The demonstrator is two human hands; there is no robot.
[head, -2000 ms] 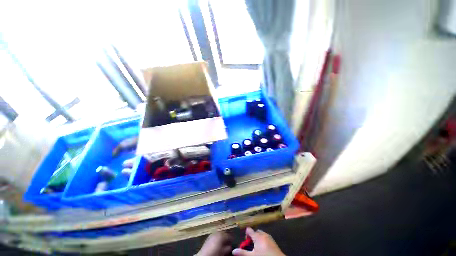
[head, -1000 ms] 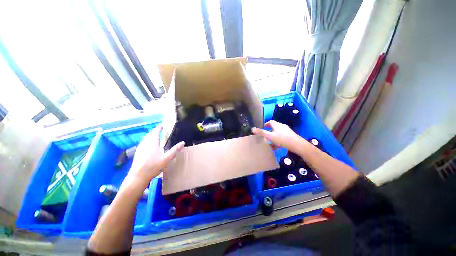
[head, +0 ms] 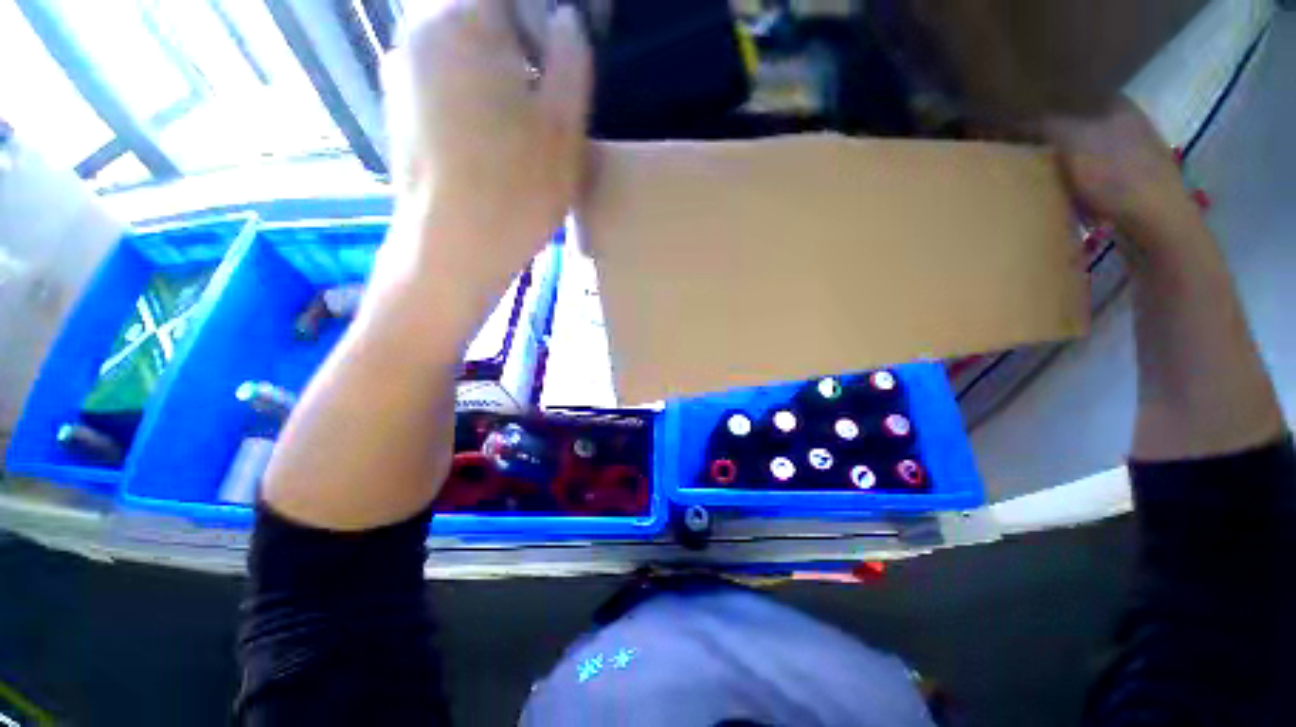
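The brown cardboard carton (head: 839, 263) is raised close in front of me at the top of the view, its front flap hanging down. Dark thread cones (head: 668, 64) show inside it, blurred. My left hand (head: 498, 107) is on the carton's left side, its fingers near the top edge of the view. My right hand (head: 1123, 171) is on the carton's right side by the flap corner, partly dark and blurred. Both hands hold the carton between them.
Blue bins (head: 569, 526) stand in a row on the ledge below. One holds dark cones with white and red ends (head: 820, 459), one red cones (head: 604, 486), one a green item (head: 142, 348). A lone cone (head: 692, 526) stands by the front rim.
The carton stood on the bins; it is now lifted, nearer and further right, with both hands on its sides. The bins below it are more exposed.
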